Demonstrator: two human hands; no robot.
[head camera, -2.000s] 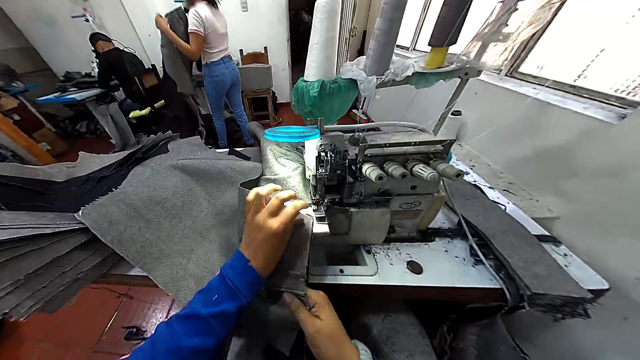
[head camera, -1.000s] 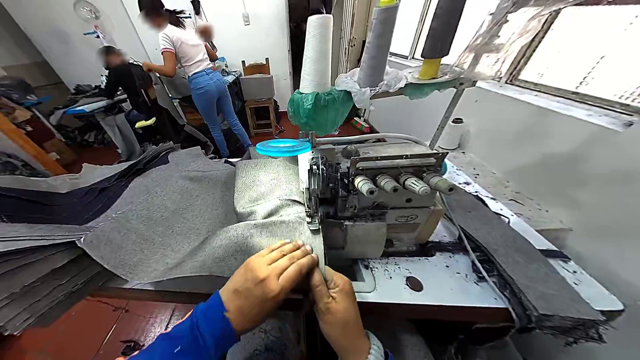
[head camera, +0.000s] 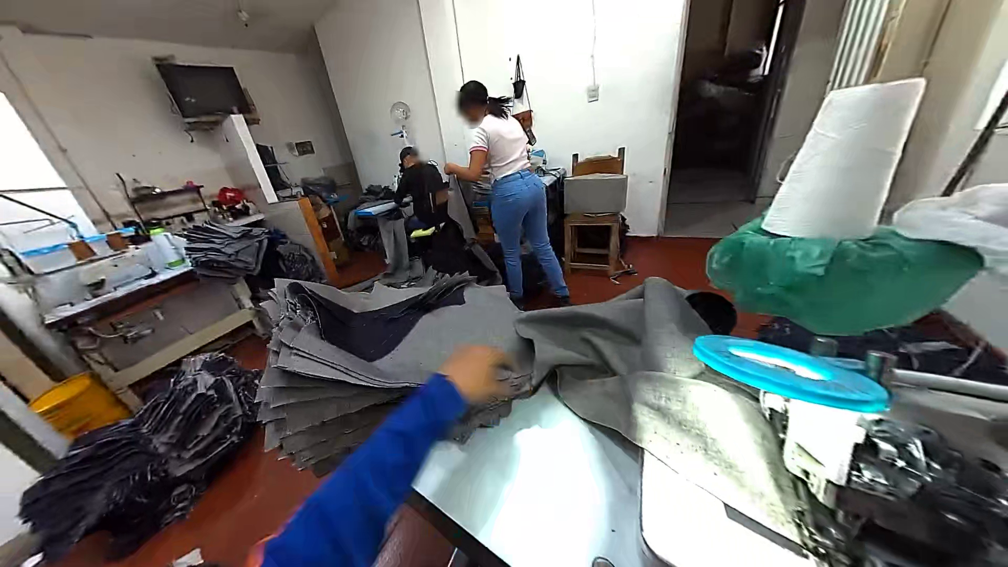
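My left hand (head camera: 476, 374), in a blue sleeve, is blurred at the right edge of a tall stack of grey denim pieces (head camera: 339, 394); whether its fingers grip a piece cannot be told. My right hand is out of view. A grey denim piece (head camera: 677, 394) lies bunched over the white table (head camera: 543, 480) and runs to the needle area of an overlock sewing machine (head camera: 906, 465) at the right. A blue ring lamp (head camera: 791, 374) sits above the machine head, and light falls on the cloth.
A white thread cone (head camera: 846, 161) stands in green plastic (head camera: 843, 272) at the right. Dark cloth bundles (head camera: 142, 449) and a yellow bucket (head camera: 79, 405) are on the floor at left. Beyond the table, one person (head camera: 512, 181) stands near a seated person (head camera: 421, 189) and a wooden chair (head camera: 594, 209).
The view has swung left. My left hand has moved from the cloth by the machine to the stack. My right hand, earlier on the cloth's edge, has gone out of view.
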